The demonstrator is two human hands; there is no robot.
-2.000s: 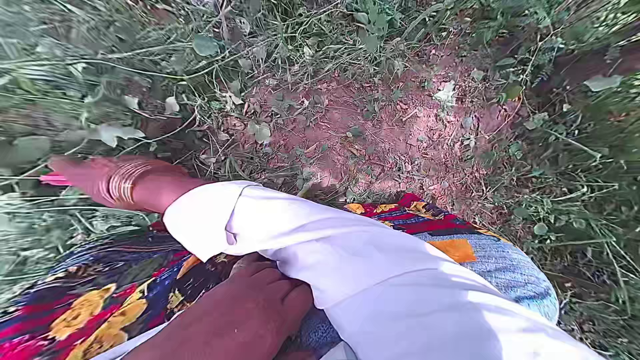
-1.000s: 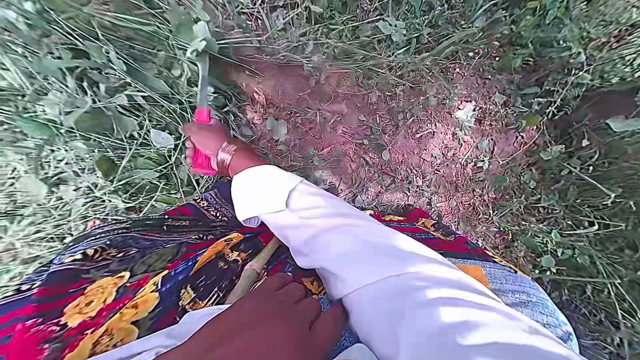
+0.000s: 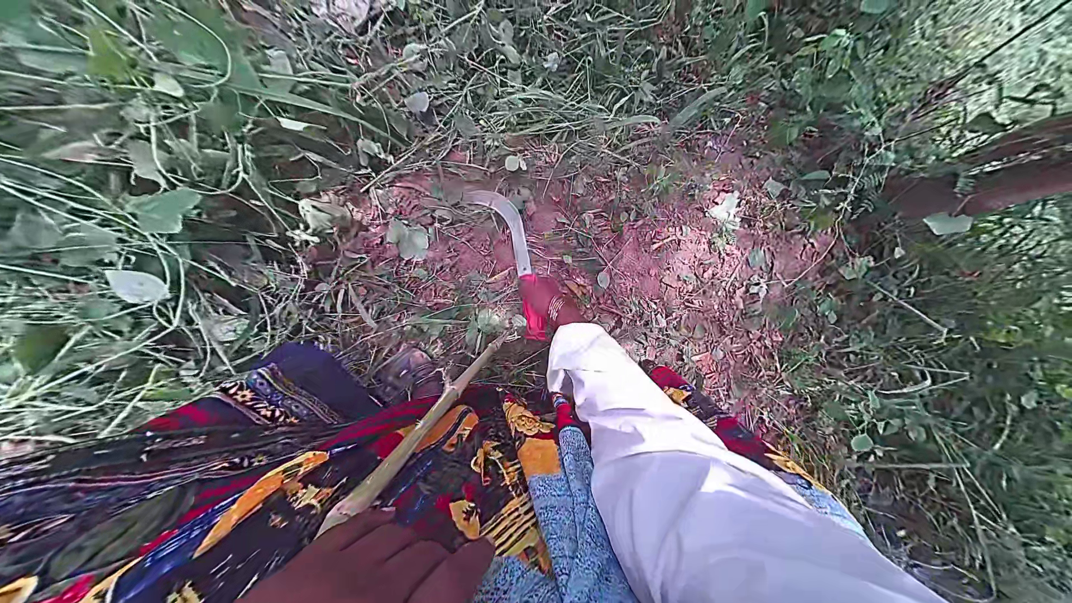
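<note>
My right hand (image 3: 548,300), with bangles at the wrist below a white sleeve, grips the pink handle of a sickle (image 3: 512,230) over the bare soil. The sickle's curved metal blade points away from me and bends left. At the bottom, my left hand (image 3: 377,563) lies low over my lap, back up, beside the near end of a wooden stick (image 3: 410,440). The stick slants up to the right across my patterned skirt (image 3: 276,486), its far end close to the sickle's handle. Whether the left fingers hold the stick is hidden.
Reddish soil (image 3: 670,260) strewn with leaves and cut stems lies ahead. Tangled grass and leafy vines (image 3: 159,209) stand at the left, more green plants (image 3: 938,335) at the right. A brown trunk or branch (image 3: 988,180) juts in from the right edge.
My right hand has swung from the far left, among the plants, to the right over the soil, carrying the sickle. More of the stick now shows across my lap.
</note>
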